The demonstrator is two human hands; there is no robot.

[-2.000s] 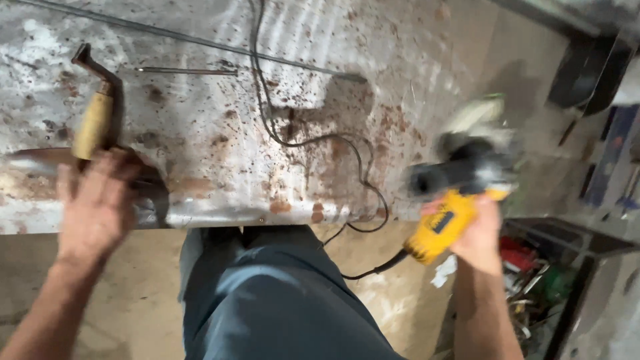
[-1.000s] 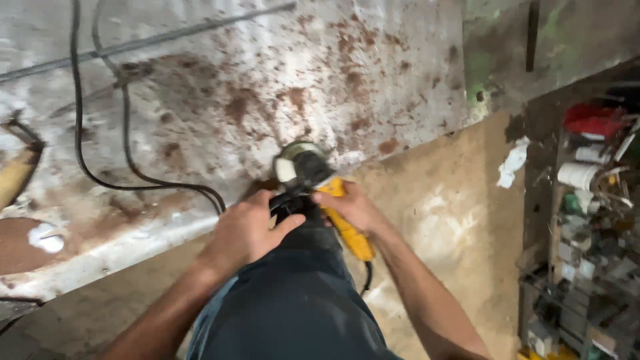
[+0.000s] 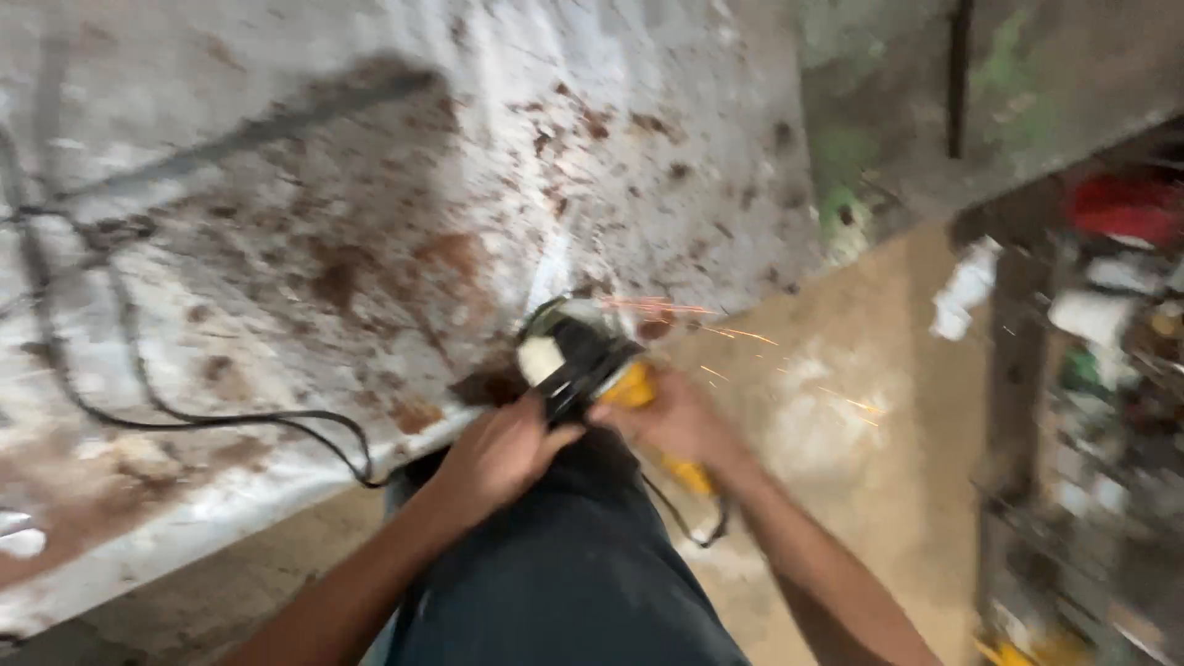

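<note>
A yellow-and-black angle grinder (image 3: 632, 384) is at the edge of a stained metal sheet tabletop (image 3: 592, 185). Around its yellow body my right hand (image 3: 680, 416) is closed. My left hand (image 3: 499, 453) is at the black part near the head, fingers curled against it; whether it grips a side handle is blurred. Orange sparks (image 3: 740, 333) fly off to the right from the disc end. What the disc touches is hidden by the grinder's head. A black cord (image 3: 689, 532) hangs from the tool's rear end.
Black cable loops (image 3: 139, 416) lie on the left of the sheet, below a blurred metal rod (image 3: 250, 139). On the right, a cluttered rack (image 3: 1008, 518) holds mixed items, with a red object (image 3: 1124, 208) at its top. A white scrap (image 3: 965, 289) is near it.
Two seconds ago my left hand was near a wooden-handled tool and the grinder was in my right hand alone. Both hands are now at the grinder, and sparks have appeared. The view has shifted right.
</note>
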